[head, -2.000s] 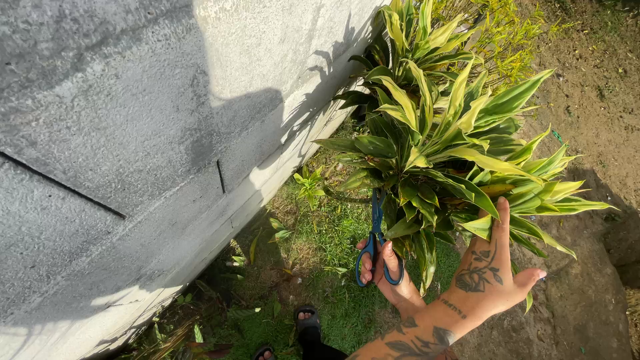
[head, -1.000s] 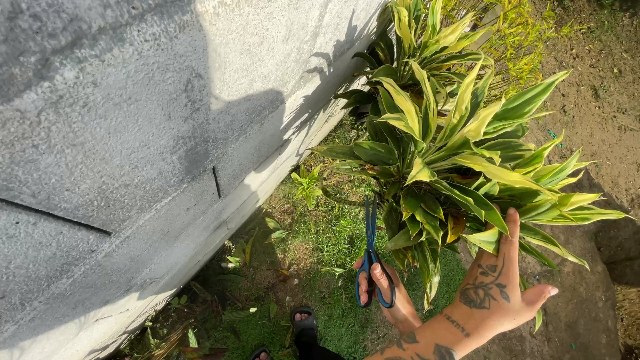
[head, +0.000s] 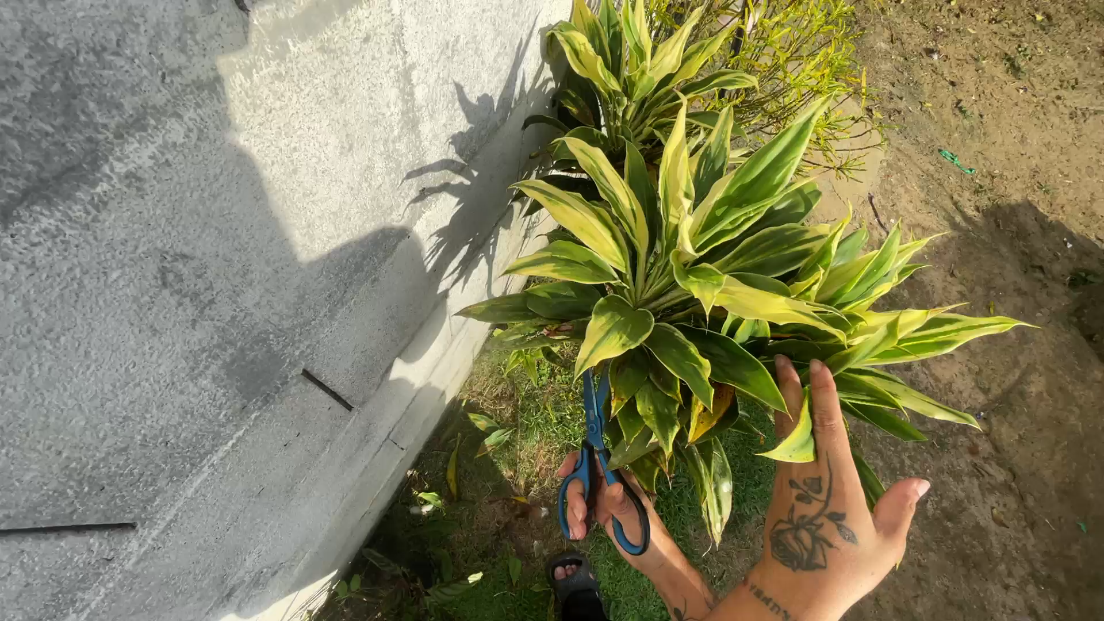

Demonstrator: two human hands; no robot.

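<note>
My arms cross at the bottom of the view. On the left side, my right hand point(head: 604, 500) holds blue-and-black scissors point(head: 593, 414) by their loops, blades pointing up, the tips partly hidden under leaves. The handles stand apart. To the right, my left hand point(head: 819, 509), with a tattooed back, reaches up against the outer leaves of a variegated green-and-yellow leafy plant point(head: 638, 285). Its fingertips go in under the foliage, its thumb points away to the right, and one leaf lies over its fingers. A browned, yellowing leaf point(head: 709, 416) hangs between the two hands.
A rough grey wall point(head: 259, 345) runs along the left, close to the plant. Behind grows a thin-leaved yellow-green shrub point(head: 793, 78). Grass point(head: 535, 423) and my sandalled foot point(head: 572, 573) are below; bare soil point(head: 992, 345) lies to the right.
The scissors, whose spread blades showed beside the leaves a second ago, have moved up, and their tips are now partly under the foliage. My left hand stays at the outer leaves.
</note>
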